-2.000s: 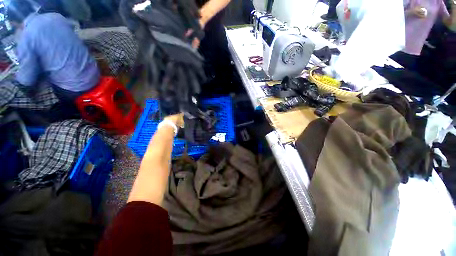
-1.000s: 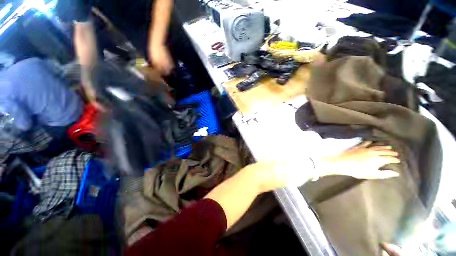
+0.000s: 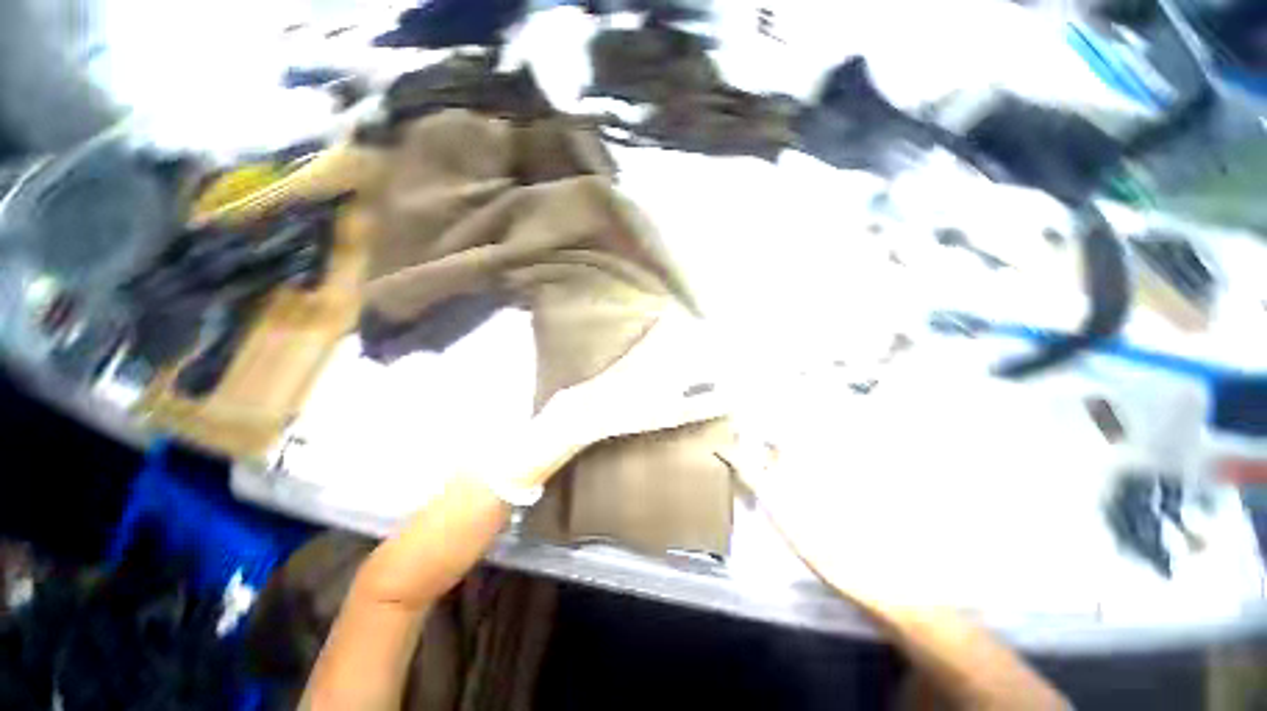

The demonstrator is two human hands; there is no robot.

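Note:
A brown garment piece (image 3: 500,236) lies on the white table, with a flat end (image 3: 653,493) near the front edge. My left hand (image 3: 625,396) reaches in from below and lies over this cloth, its wrist wearing a white band. My right hand (image 3: 799,500) comes from the lower right, its fingertips near the right edge of the same cloth. Both hands are blurred and washed out by glare, so I cannot tell if the fingers pinch the cloth.
Black label bundles (image 3: 209,285) lie on a brown board (image 3: 271,368) at the left, by something yellow (image 3: 239,188). A black curved strip (image 3: 1105,271) hangs at the right. A blue crate (image 3: 188,521) stands below the table at lower left. Brown cloth (image 3: 479,632) hangs below the table edge.
The view has swung right toward the table. My left hand is still over the brown cloth, now nearer the table's front edge. My right forearm has come into view. The other person is out of view.

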